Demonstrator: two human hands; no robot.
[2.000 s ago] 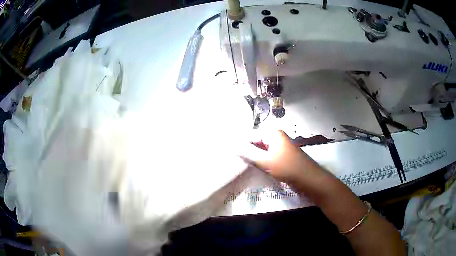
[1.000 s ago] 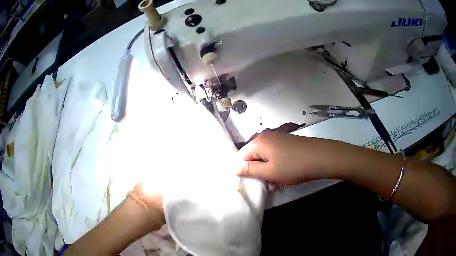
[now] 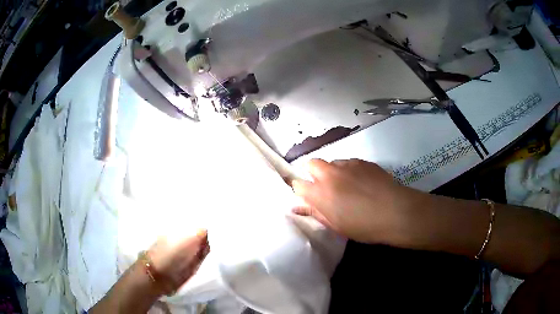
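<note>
A white garment piece (image 3: 270, 270) lies from the needle area down over the table's front edge, its upper part washed out by glare. Its narrow folded edge (image 3: 264, 150) runs from the presser foot (image 3: 230, 101) to my right hand. My right hand (image 3: 334, 193) pinches this edge at the right of the cloth. My left hand (image 3: 178, 257) rests on the cloth at lower left, fingers curled; glare hides whether it grips the cloth. The white sewing machine head (image 3: 295, 30) stands above, with a cream ribbed knob (image 3: 198, 62) near the needle.
Open silver snips (image 3: 408, 107) lie right of the needle, near a dark strip and tweezers-like tool (image 3: 457, 116). A lamp bar (image 3: 107, 119) is left of the head. White cloth heaps (image 3: 37, 208) lie at left; more white cloth (image 3: 534, 184) is at the right edge. A printed ruler (image 3: 466, 141) runs along the front.
My left hand has come into view and now shows more fully on the cloth. My right hand has moved from near the needle to lower right, holding the edge. The camera view has shifted.
</note>
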